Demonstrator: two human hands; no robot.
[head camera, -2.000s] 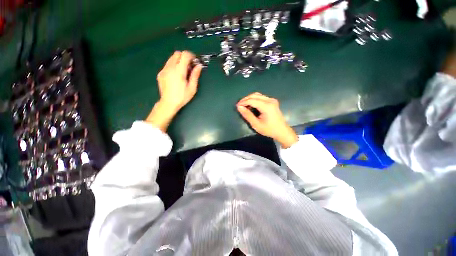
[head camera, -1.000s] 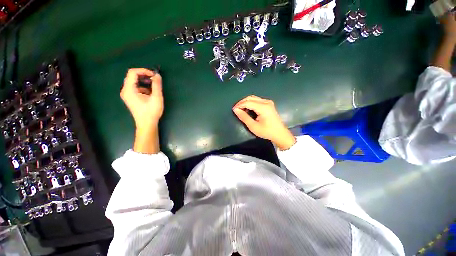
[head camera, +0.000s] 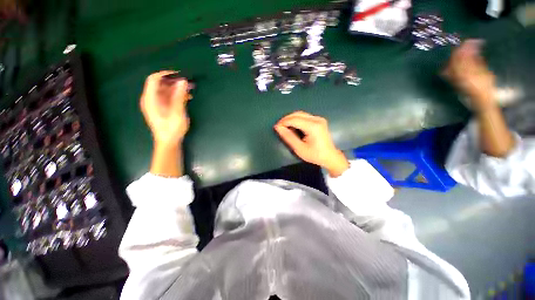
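My left hand (head camera: 166, 108) is raised over the green mat, left of the metal clips, and blurred. Its fingers are curled around a small dark piece (head camera: 175, 82), which shows dimly at the fingertips; its exact shape cannot be made out. My right hand (head camera: 311, 137) is near the mat's front edge with thumb and fingertips together and nothing visible in it. A pile of silver spring clips (head camera: 290, 65) lies beyond my hands. A single clip (head camera: 225, 58) lies left of the pile. A row of clips (head camera: 264, 29) runs behind it.
A dark tray (head camera: 100, 135) of clipped units stands at the left. A white pad (head camera: 390, 22) with a red stick (head camera: 372, 10) lies at the far edge, beside another small clip group (head camera: 432, 32). Another person's hand (head camera: 471, 73) is over the mat at right. A blue stool (head camera: 431, 167) stands below.
My left hand has moved left, away from the clips, and a single clip now lies near where it was. My right hand has barely moved. The other person's hand has come in over the mat.
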